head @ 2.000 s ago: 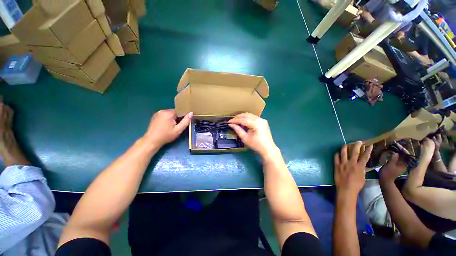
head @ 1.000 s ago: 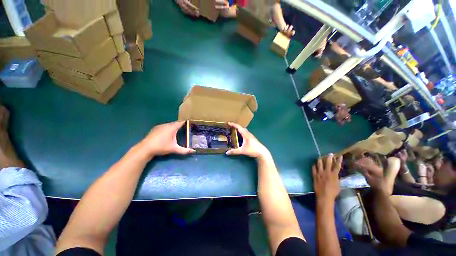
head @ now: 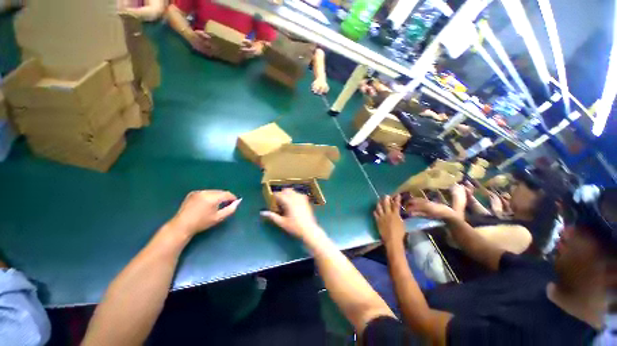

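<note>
The open small carton [head: 319,192] stands on the green bench right of centre, its lid [head: 298,162] raised at the back. Dark contents show inside, partly covered by my right hand. My right hand [head: 292,211] is over the carton's front left, its fingers at the tray and its thumb spread to the left, outside it. My left hand [head: 208,211] is above the bench to the left, away from the carton, with thumb and fingers slightly apart. A closed carton [head: 264,140] lies just behind the open one, at its left.
Stacked open cartons [head: 74,115] stand at the left. Across the bench [head: 183,135], a person in red holds a carton [head: 226,42]. Another carton [head: 287,62] is beside it. A pale shelf leg [head: 382,116] and seated workers are at the right; one hand [head: 389,219] rests near the bench edge.
The view has swung right. Both hands let go of the carton's sides; the left moved away, the right is over its front left. The carton is farther right, now by a closed carton.
</note>
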